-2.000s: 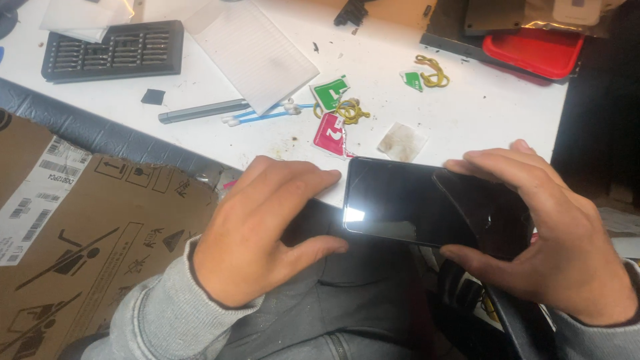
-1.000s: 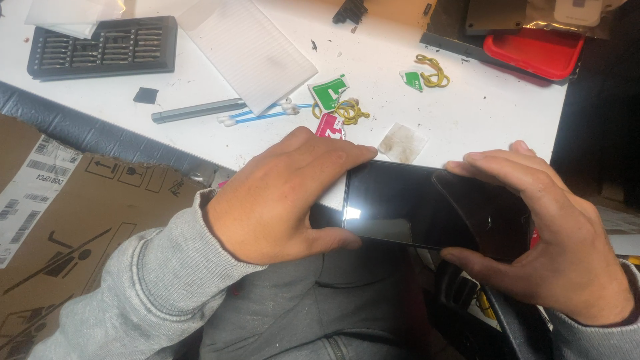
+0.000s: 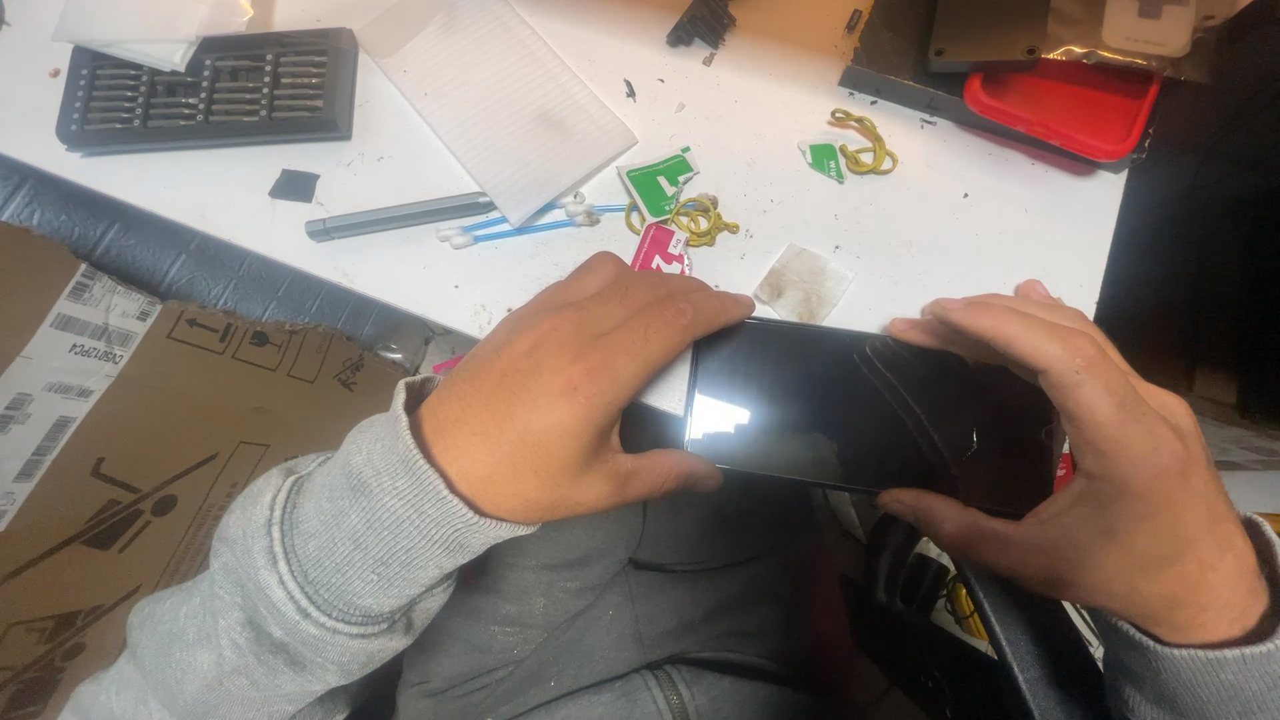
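A black glossy smartphone (image 3: 820,410), or its glass screen, lies level between my hands near the table's front edge. My right hand (image 3: 1110,450) grips its right end, with the thumb at the near edge and the fingers at the far edge. My left hand (image 3: 590,390) holds the left part, its thumb and forefinger at the two long edges. A curved line crosses the dark surface toward the right, and a bright reflection shows at the left. Under my left hand a dark piece and a pale strip partly show; what they belong to is hidden.
On the white table (image 3: 520,290) lie a screwdriver bit case (image 3: 210,92), a grey pen-like tool (image 3: 400,216), blue-stemmed swabs (image 3: 530,230), a white sheet (image 3: 510,100), torn wipe packets (image 3: 660,185), a stained pad (image 3: 803,283) and yellow bands (image 3: 868,145). A red tray (image 3: 1065,108) is back right, a cardboard box (image 3: 250,420) left.
My left hand has moved right and up onto the left part of the phone, covering more of it. My right hand has kept its hold.
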